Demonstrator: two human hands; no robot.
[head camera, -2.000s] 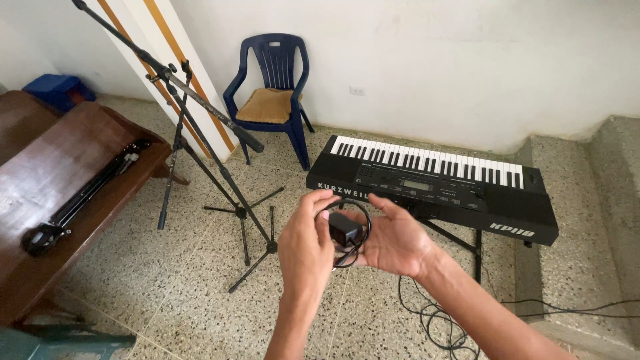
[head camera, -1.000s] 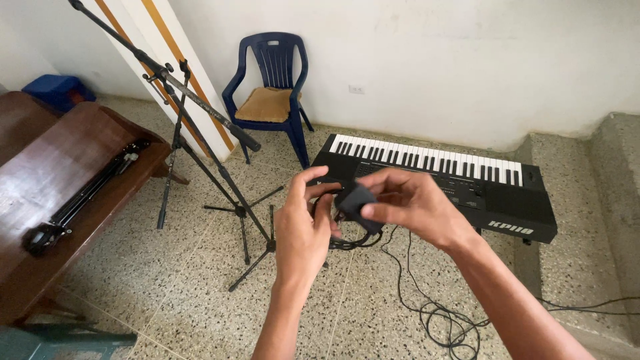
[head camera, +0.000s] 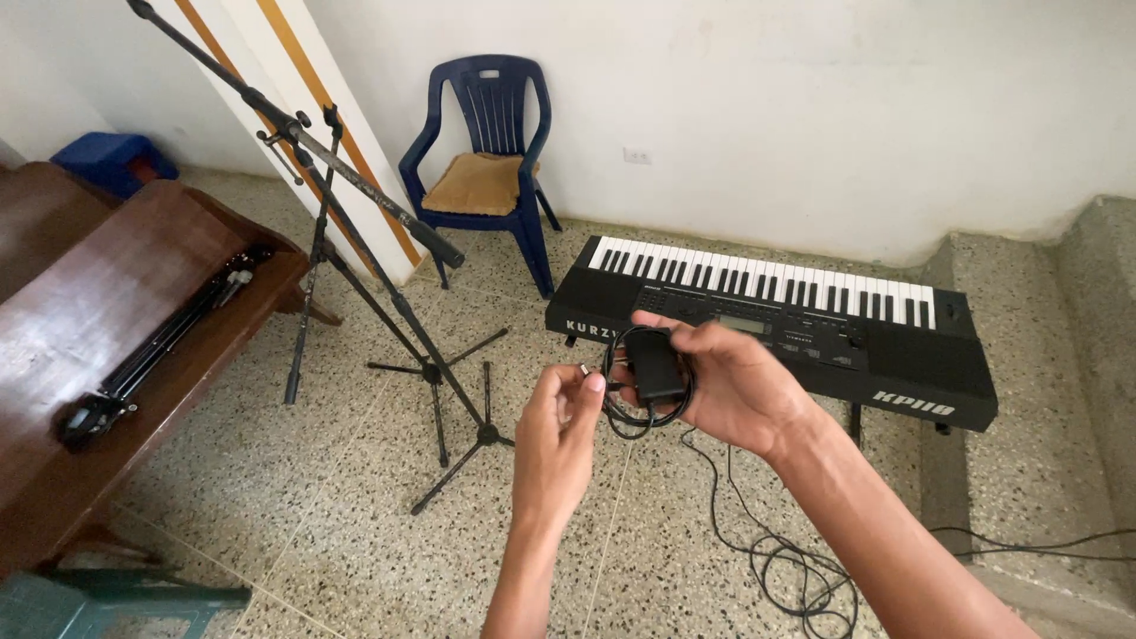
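A black power adapter with its thin black cable coiled around it lies in my right hand, palm turned up and thumb over the adapter's top. My left hand is just left of it, pinching the cable's small plug end between thumb and index finger. Beyond my hands, an electronic keyboard rests on a stand, its front left edge partly hidden by my right fingers.
Black microphone stands rise at the left. A blue plastic chair with a tan cushion is by the wall. A wooden bench holds a folded black stand. Cables lie on the floor near a concrete step.
The adapter has turned in my right hand, which now supports it from below. My left hand has moved off the adapter, to the cable's plug end.
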